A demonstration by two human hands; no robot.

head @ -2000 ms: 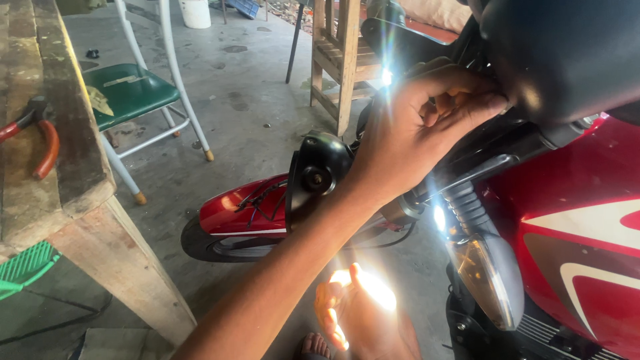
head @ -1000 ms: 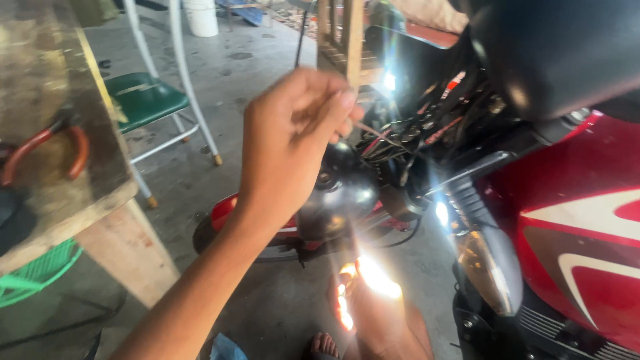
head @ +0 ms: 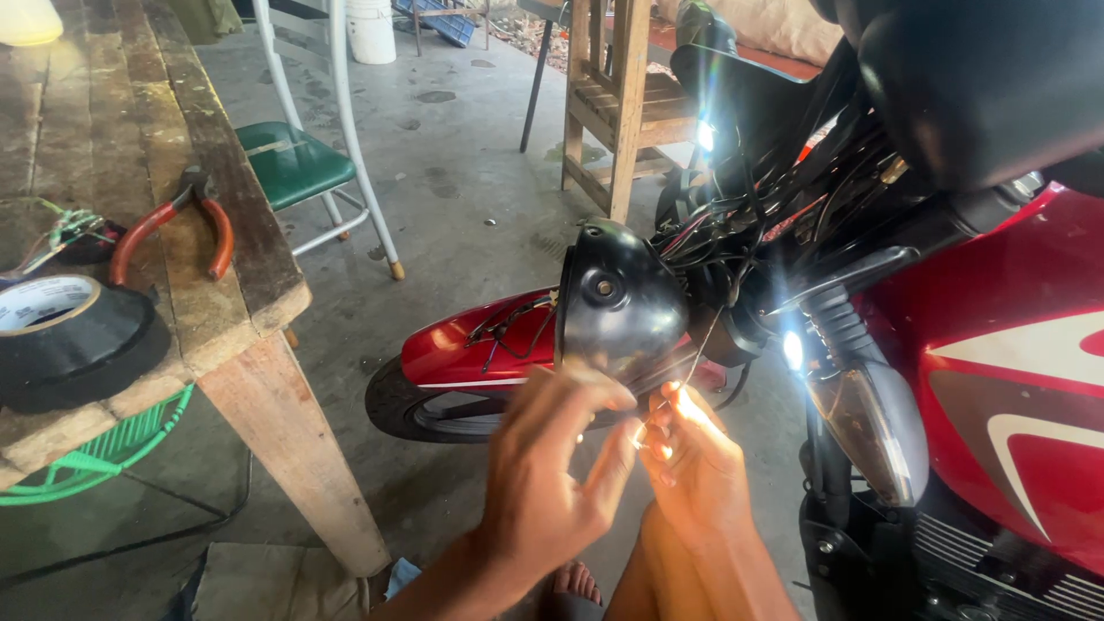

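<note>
A thin twisted wire point(head: 709, 338) runs down from the wiring point(head: 720, 228) at the handlebar area of a red motorcycle. My right hand point(head: 694, 453) pinches it between thumb and fingers, below the black headlight housing point(head: 623, 297). Close beside it on the left is my left hand point(head: 552, 466), blurred, its thumb and forefinger apart near the wire's lower end; whether it touches the wire I cannot tell. Bright glare covers part of the right fingers. Two small lights shine, one by the turn signal point(head: 867, 431), the other farther back.
On the wooden table point(head: 147, 112) at left lie red-handled pliers point(head: 172, 224), a roll of black tape point(head: 78, 345) and a tangle of wires point(head: 73, 228). Behind stand a green-seated chair point(head: 293, 164) and a wooden stand point(head: 630, 103). The red fuel tank point(head: 1026, 345) is at right.
My left hand has come down from the handlebar wiring to beside my right hand. The headlight housing and the wiring, partly behind my arm before, now show more fully.
</note>
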